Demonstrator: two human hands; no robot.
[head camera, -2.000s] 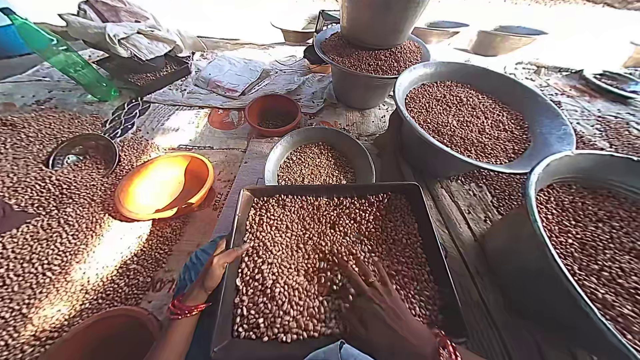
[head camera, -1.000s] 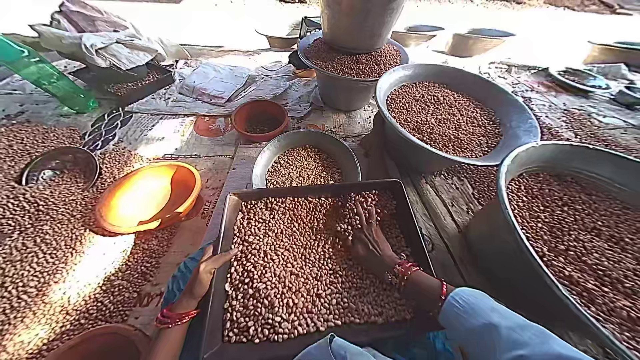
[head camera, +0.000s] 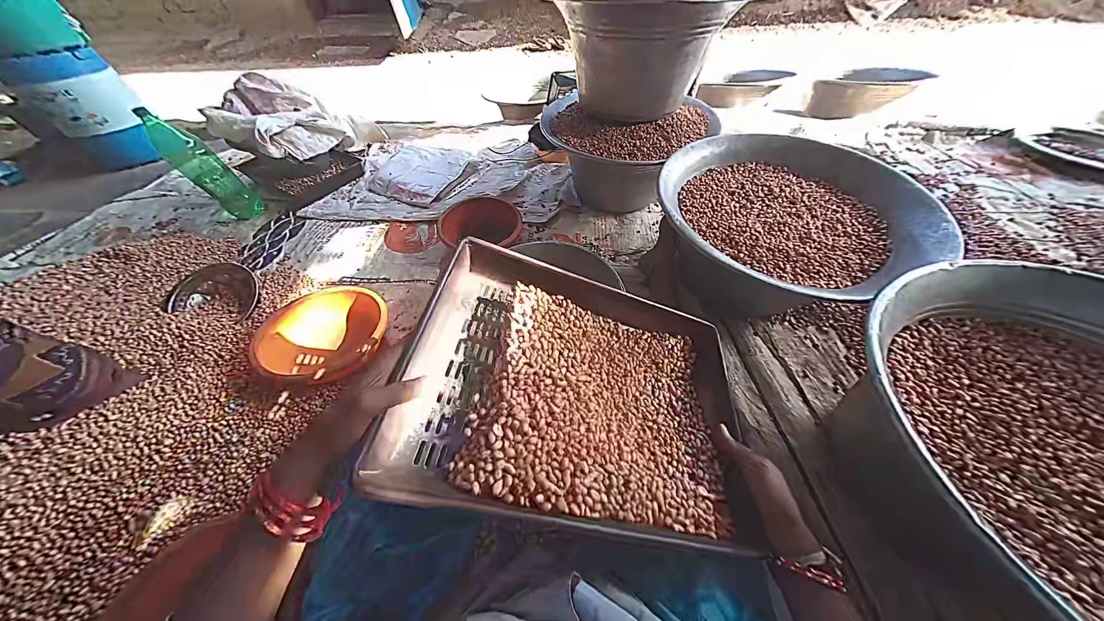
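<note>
A slotted metal sieve tray (head camera: 405, 457) is tilted in front of me, its left side raised. Peanut kernels (head camera: 595, 414) are banked toward its right side, and the slots at the left are bare. My left hand (head camera: 366, 410) grips the left wall, thumb over the rim. My right hand (head camera: 763, 483) holds the right wall, its lower fingers hidden by the tray. Behind the tray, a metal bowl (head camera: 573, 259) is mostly covered. An orange bowl (head camera: 319, 336) lies left of the tray beside a large heap of kernels (head camera: 155, 466).
Large metal basins of kernels, one at the right (head camera: 897, 345) and one behind it (head camera: 690, 233), flank the tray. Further back are a stacked metal pot (head camera: 647, 60), a small clay bowl (head camera: 479, 222), a green plastic bottle (head camera: 198, 164) and a small metal bowl (head camera: 211, 289) on the heap.
My right hand has left the kernels and taken hold of the tray's right wall. The tray has gone from about level to tilted, and its kernels have slid off the left slots.
</note>
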